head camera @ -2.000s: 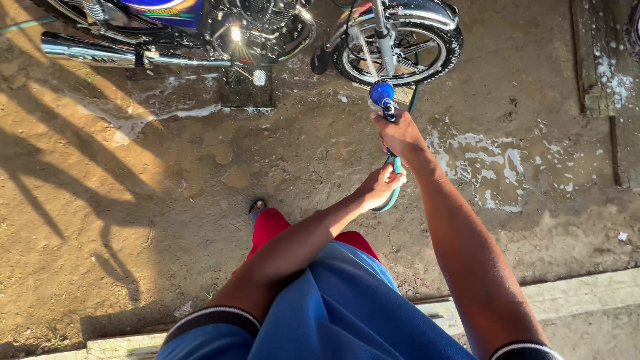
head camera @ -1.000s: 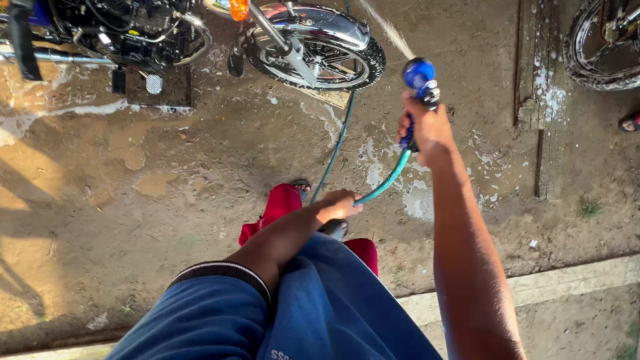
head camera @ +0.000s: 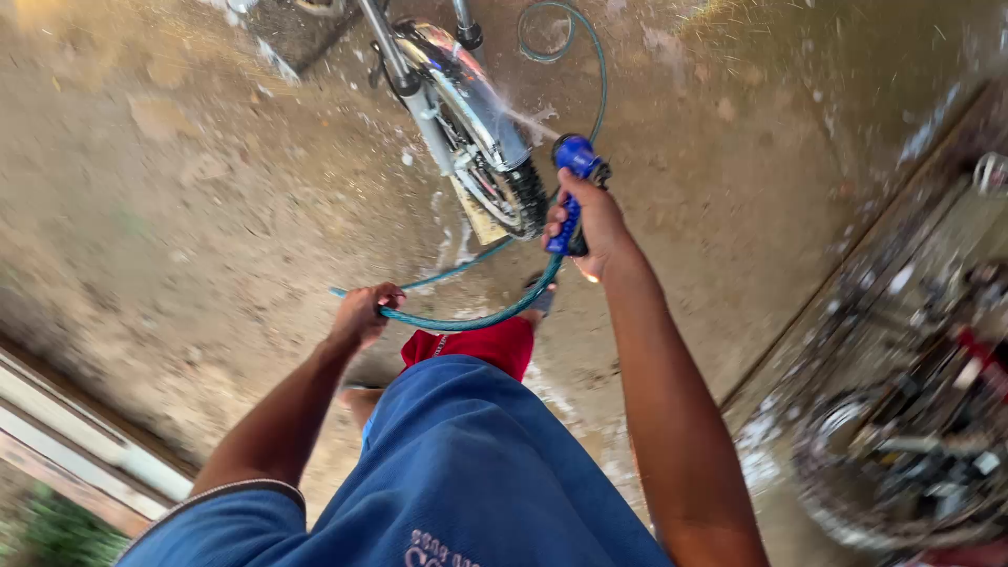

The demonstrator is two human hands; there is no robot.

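Observation:
My right hand [head camera: 591,220] grips the handle of a blue spray nozzle [head camera: 577,157], and water sprays from it toward the upper left. The spray meets the front fender [head camera: 498,118] of a motorcycle, over its wet front wheel [head camera: 524,197]. From the nozzle's base a teal hose [head camera: 472,324] curves down and left to my left hand [head camera: 366,313], which is closed around it. More of the hose runs along the ground behind the wheel and ends in a loop [head camera: 545,55] at the top.
The front fork [head camera: 417,102] stands over the wheel, and a pale board [head camera: 480,216] lies under the tyre. A second, blurred motorcycle [head camera: 913,457] is at the lower right, beside a long ground edge [head camera: 850,264]. A pale ledge [head camera: 87,433] crosses the lower left. Foam spots the wet ground.
The view has turned strongly around the front wheel. The spray now lands on the front fender; one second ago it went up and left past the wheel. My left hand, still on the hose, is farther from the nozzle.

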